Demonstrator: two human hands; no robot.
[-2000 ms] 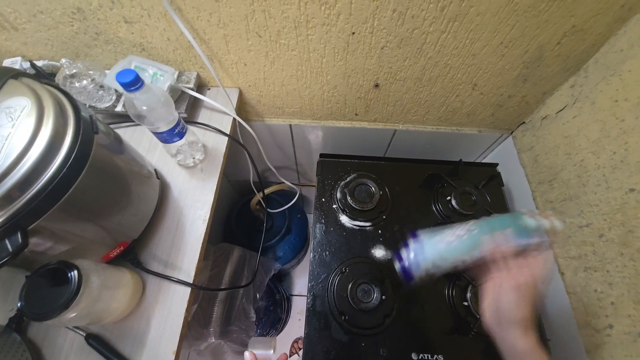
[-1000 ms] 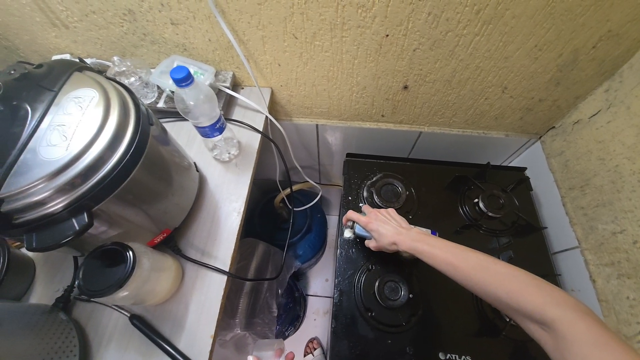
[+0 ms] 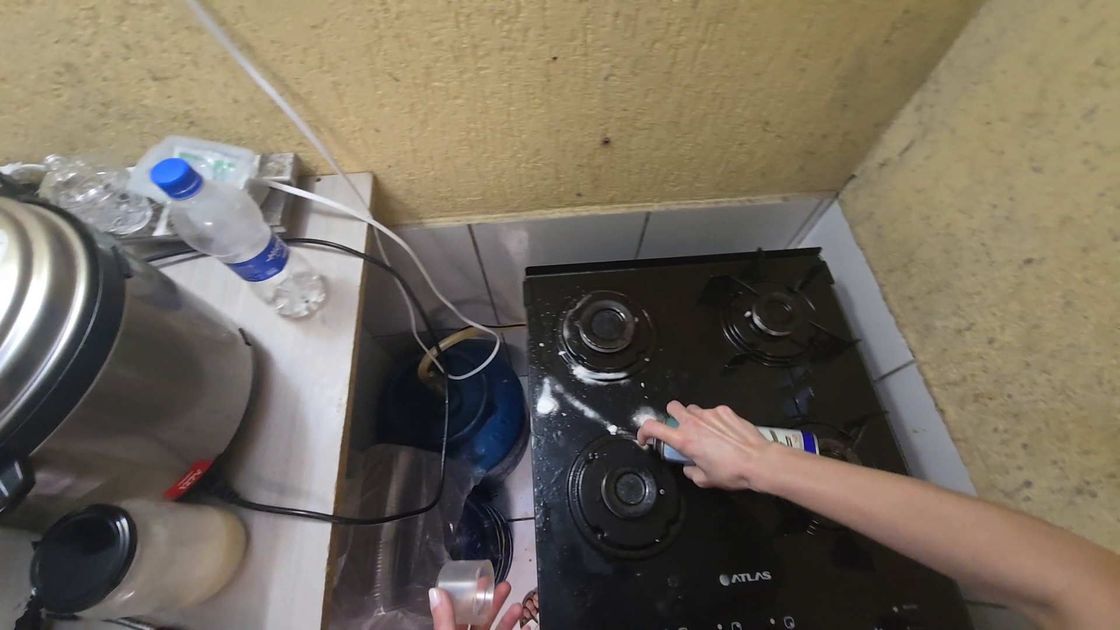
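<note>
My right hand (image 3: 713,446) grips a spray can (image 3: 792,439) lying nearly level over the middle of a black glass-top gas stove (image 3: 691,385). Its nozzle end, under my fingers, points left. White foam (image 3: 547,398) marks the stove between the two left burners, with more foam around the rear left burner (image 3: 606,326). The front left burner (image 3: 628,492) is just left of and below the hand. At the bottom edge, my left hand (image 3: 472,612) holds a clear plastic cap (image 3: 466,588) between its fingers, left of the stove; most of that hand is out of view.
A blue gas cylinder (image 3: 477,402) with a hose stands between stove and counter (image 3: 306,367). On the counter are an electric pressure cooker (image 3: 166,376), a plastic bottle (image 3: 236,236) and a black-lidded jar (image 3: 166,551). A black cord (image 3: 385,521) loops over the gap. Textured walls border the stove.
My right hand, with the can, has moved from beside the rear left burner toward the stove's middle. A white streak of foam now shows between the left burners.
</note>
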